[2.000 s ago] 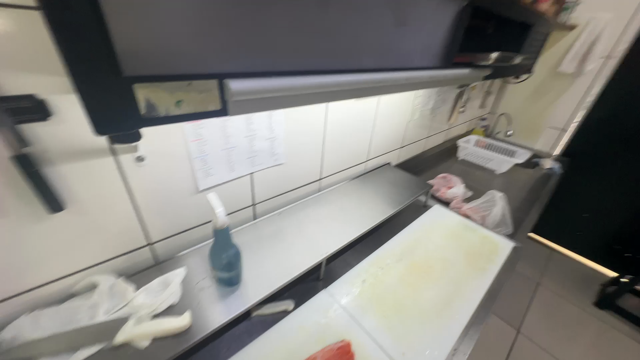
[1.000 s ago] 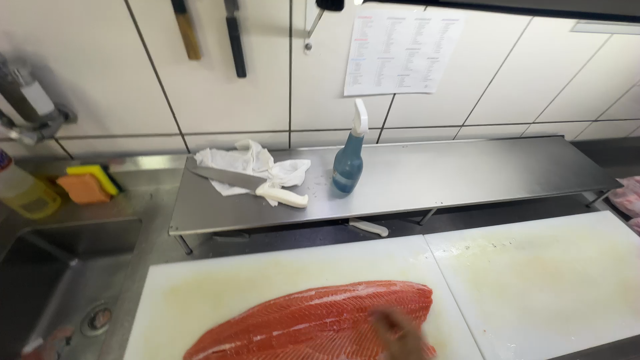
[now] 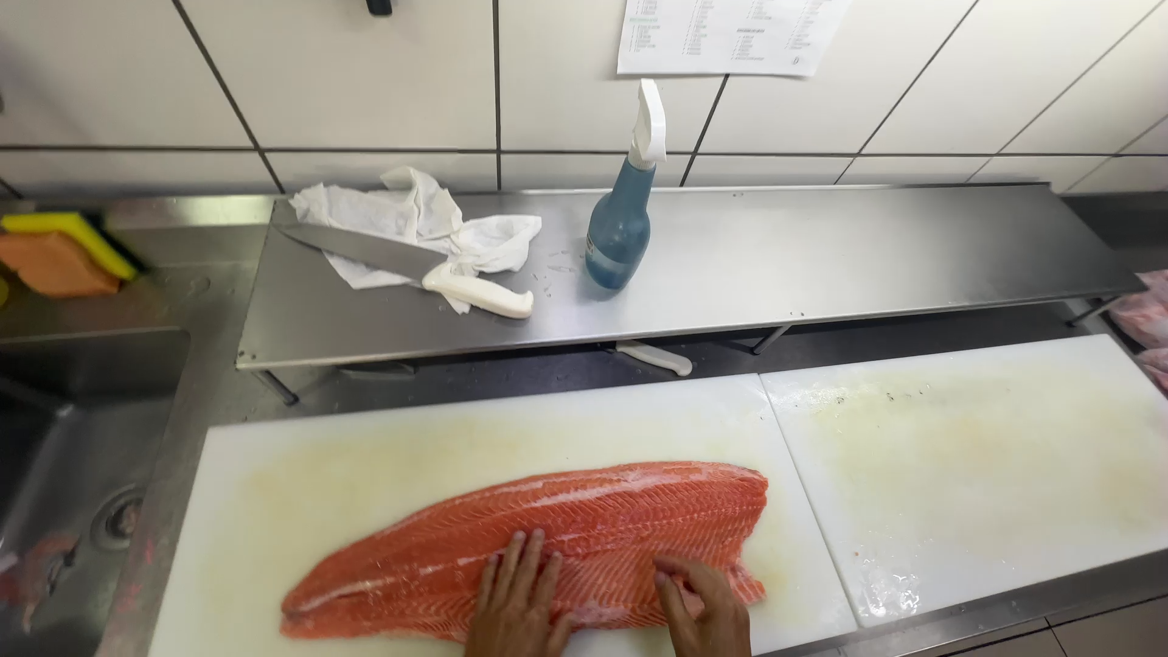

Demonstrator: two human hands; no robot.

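Note:
A large orange-red fish fillet, apparently salmon [image 3: 584, 511], lies flesh side up on a white cutting board [image 3: 301, 474]. My left hand [image 3: 518, 602] rests on the middle of its lower half, fingers spread, gripping nothing. To its right, my right hand [image 3: 701, 610] touches the fillet near the wide end, thumb and fingers bent; whether something is pinched between them cannot be told. A chef's knife with a white handle [image 3: 479, 292] lies on a crumpled white cloth [image 3: 392, 219] on the steel shelf behind the board.
On the raised steel shelf [image 3: 821, 246] stands a blue spray bottle [image 3: 620, 224]. Beneath it, another white knife handle [image 3: 655, 356] shows. A second cutting board [image 3: 985, 456] adjoins at right. At left are a steel sink [image 3: 82, 383] and sponges [image 3: 64, 255]. Bagged pinkish items [image 3: 1145, 315] sit far right.
The view has swung left and down onto the fillet. One blurred hand was over the fillet a second ago; now both hands are on it.

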